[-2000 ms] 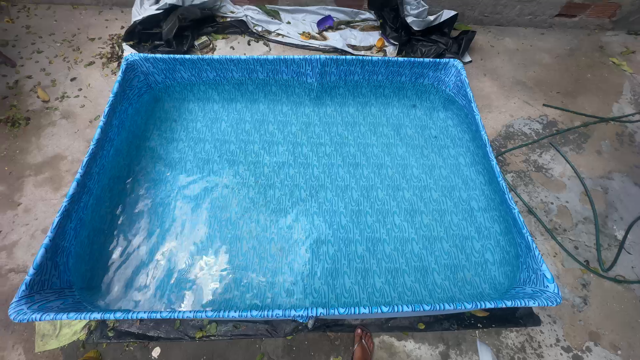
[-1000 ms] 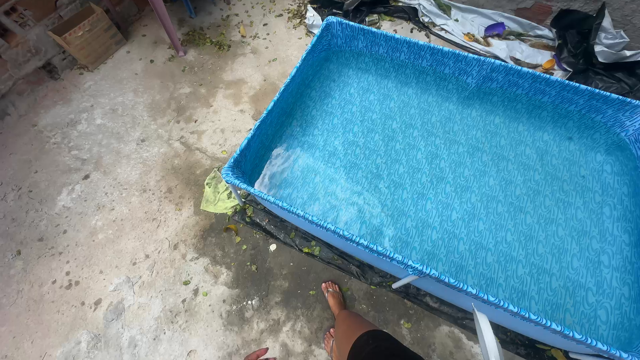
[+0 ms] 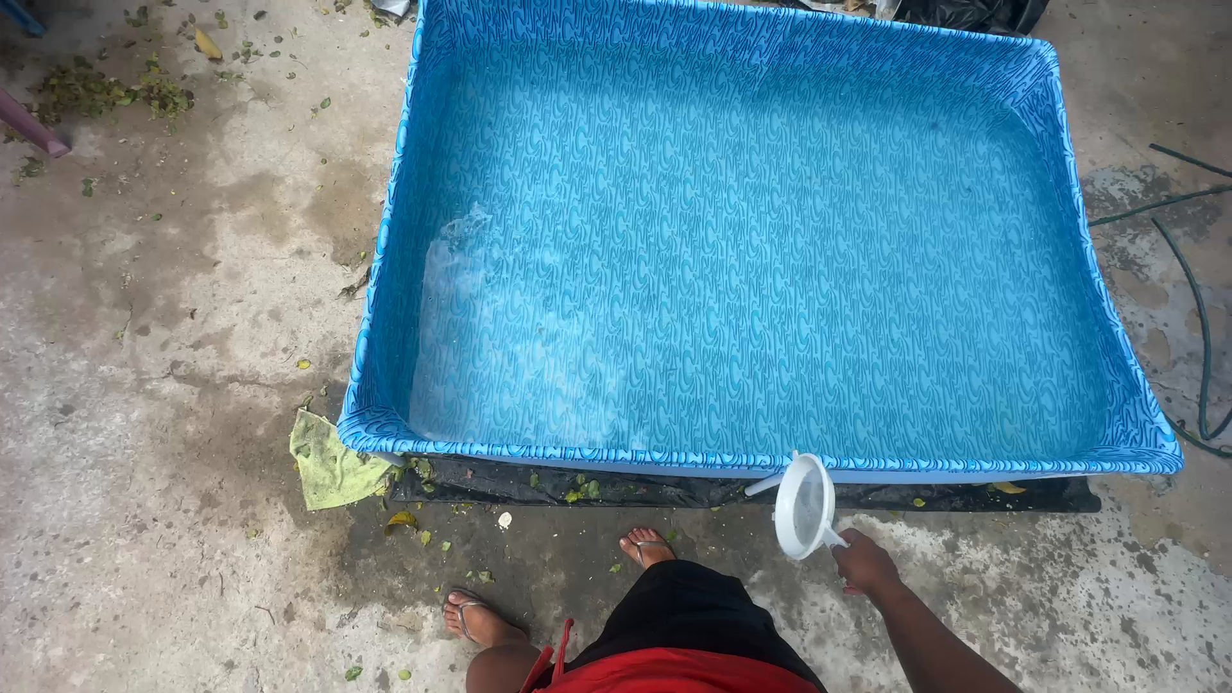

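Note:
My right hand point(image 3: 866, 566) grips the short handle of a white plastic strainer point(image 3: 805, 507). The strainer's round rim is held on edge just outside the near wall of a blue patterned frame pool point(image 3: 674, 456), and its top overlaps the pool rim in the view. Water point(image 3: 751, 260) covers the pool floor, with a bright reflection at the left. A white pool leg point(image 3: 763, 484) juts out just left of the strainer. My left hand is not in view.
Black plastic sheeting point(image 3: 654, 489) with leaves on it lies under the pool's near side. A yellow-green cloth point(image 3: 332, 466) is on the concrete by the near left corner. A green hose point(image 3: 1201, 327) curves along the ground at the right. Leaves point(image 3: 115, 91) lie at the upper left.
The white strainer and my right hand holding it have come into view. The view has swung back to the right since one second ago.

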